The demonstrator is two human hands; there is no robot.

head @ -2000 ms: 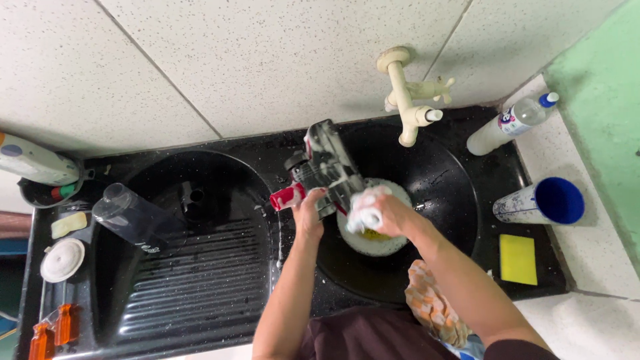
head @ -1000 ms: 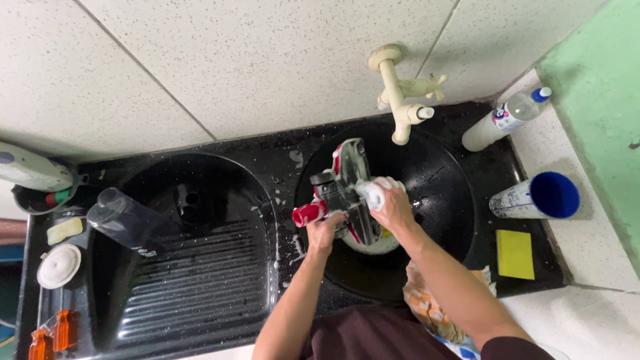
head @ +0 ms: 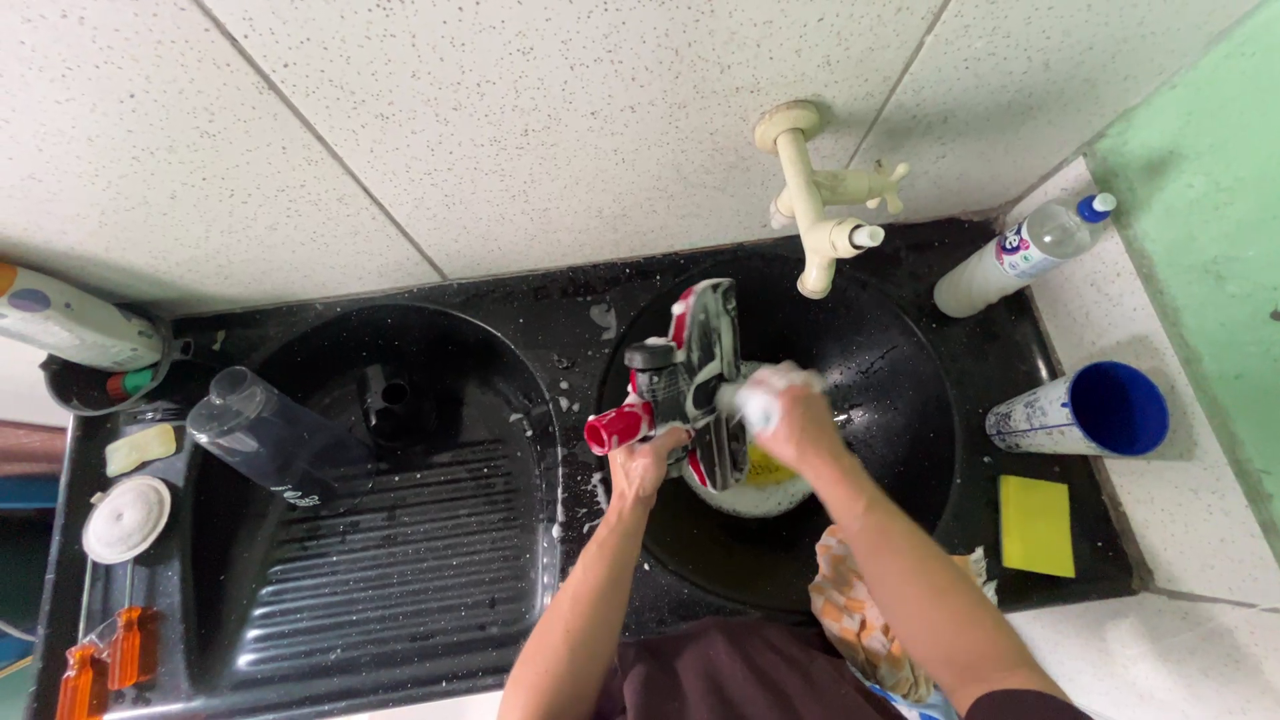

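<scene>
My left hand (head: 645, 465) grips a red and black vacuum cleaner floor head (head: 712, 385) by its lower side, beside its red tube end. The head is tilted on edge over the right round basin, with suds on it. My right hand (head: 795, 415), blurred and foamy, holds a whitish soapy thing against or close to the head's right side; what it is cannot be made out. Below both hands, a bowl of suds (head: 765, 500) with something yellow in it sits in the basin.
A cream tap (head: 815, 240) juts over the right basin (head: 900, 480). Right: a plastic bottle (head: 1020, 255), a blue-lined cup (head: 1080, 410), a yellow sponge (head: 1036, 525). Left: a clear plastic container (head: 280, 430) in the ribbed basin, a white round lid (head: 127, 520), orange-handled screwdrivers (head: 130, 645). A patterned cloth (head: 870, 610) hangs at the front edge.
The floor head has been turned in my left hand since the earliest frame and now stands more upright. My right hand, still foamy, has moved slightly away from it to the right.
</scene>
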